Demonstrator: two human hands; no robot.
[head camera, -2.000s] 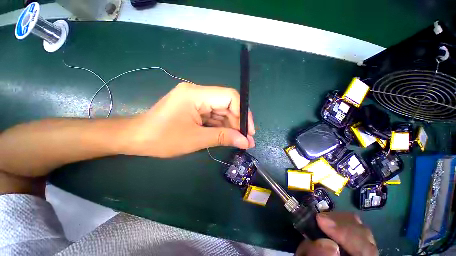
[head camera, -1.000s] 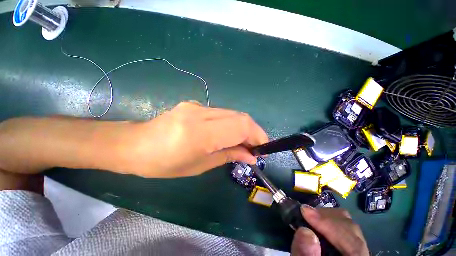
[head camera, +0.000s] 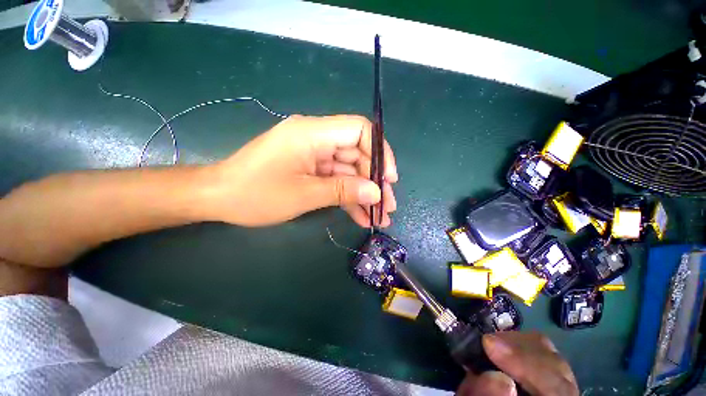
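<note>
A small black housing with a circuit board (head camera: 374, 261) lies on the green mat, with a yellow-edged silver battery (head camera: 403, 303) beside its lower edge. My left hand (head camera: 333, 174) is shut on slim dark tweezers (head camera: 378, 116), held upright in view with the lower end at the housing's top edge. My right hand (head camera: 530, 365), cut off by the bottom edge, grips the black handle of the soldering iron (head camera: 437, 309). The iron's tip is at the right side of the board. A thin solder wire (head camera: 209, 103) loops across the mat; its loose end curls left of the housing.
A pile of housings and yellow-edged batteries (head camera: 507, 271) lies to the right, with a larger grey-black rounded piece (head camera: 502, 223). Beyond are a round fan guard (head camera: 658, 155) and a blue tray (head camera: 652, 309). A solder spool (head camera: 90, 45) is upper left, near a pale rail (head camera: 464, 52).
Since one second ago, my left hand has turned the tweezers from pointing right to upright in view. The board is less covered. The iron's tip stays by the board.
</note>
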